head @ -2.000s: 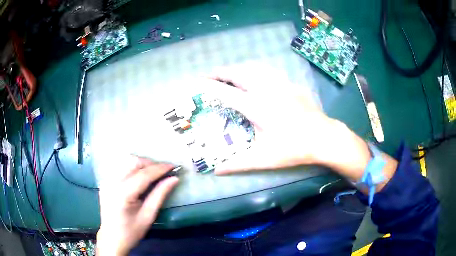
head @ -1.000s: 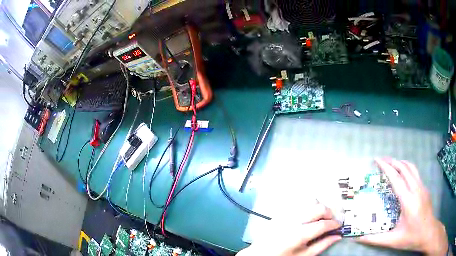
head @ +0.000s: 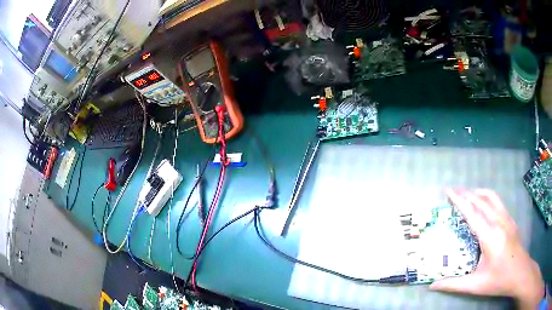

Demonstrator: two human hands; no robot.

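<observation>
A green circuit board point(head: 446, 245) lies on the pale foam mat point(head: 357, 181), at the lower right. Its metal edge connectors point left. The black plug of the power lead point(head: 390, 280) sits at the board's lower left corner, and its cable runs left across the mat to the bench. My right hand point(head: 499, 248) spans the board's right side, thumb at the lower edge and fingers at the upper right, gripping it. My left hand is out of the picture.
Tweezers point(head: 301, 184) lie left of the mat, by another circuit board point(head: 350, 121). An orange-rimmed multimeter point(head: 212, 91), a power supply with red digits point(head: 148, 79) and a green tub point(head: 524, 74) stand behind. More boards point(head: 160, 300) are below the bench at lower left.
My left hand has left the plug and gone out of view; the plug stays at the board. My right hand still holds the board. The view has swung left since the earliest frame.
</observation>
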